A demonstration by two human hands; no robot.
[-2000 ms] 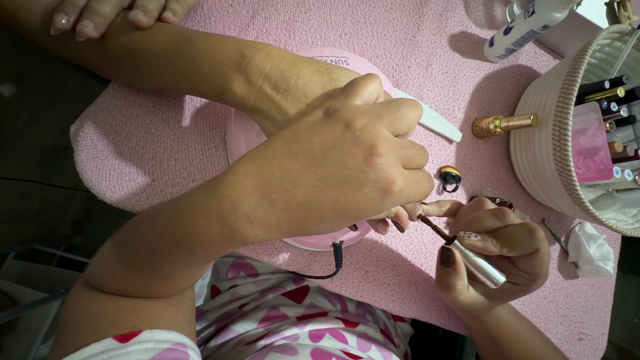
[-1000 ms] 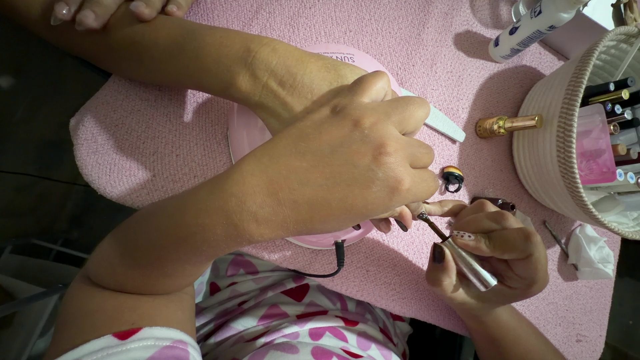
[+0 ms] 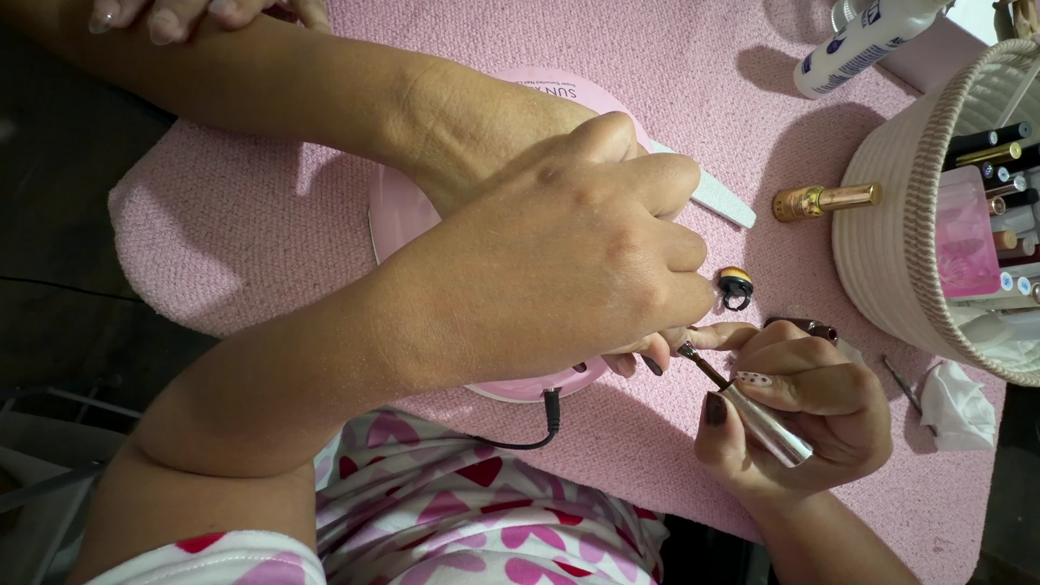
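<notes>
My left hand point(image 3: 569, 252) lies palm down over another person's hand point(image 3: 487, 122), its curled fingers holding that person's fingers, which are mostly hidden beneath. In my right hand point(image 3: 812, 398) is a nail polish brush with a silver cap handle point(image 3: 768, 426); its dark, wet bristles touch or nearly touch a fingertip just beyond my left hand. One finger of my right hand reaches toward the same fingertip. Under the hands sits a pink nail lamp point(image 3: 398, 211) with a black cable plugged in. A dark polish bottle point(image 3: 803, 327) lies partly behind my right hand.
On the pink towel point(image 3: 244, 219) are a white nail file point(image 3: 727, 201), a gold polish bottle point(image 3: 825, 200), a black ring-like object point(image 3: 735, 288), a thin metal tool point(image 3: 906, 390) and a crumpled tissue point(image 3: 959, 406). A rope basket point(image 3: 886, 211) of polishes and a white bottle point(image 3: 865, 45) stand at right.
The brush in my right hand has shifted slightly around the fingertip. My left hand keeps its hold on the other person's hand.
</notes>
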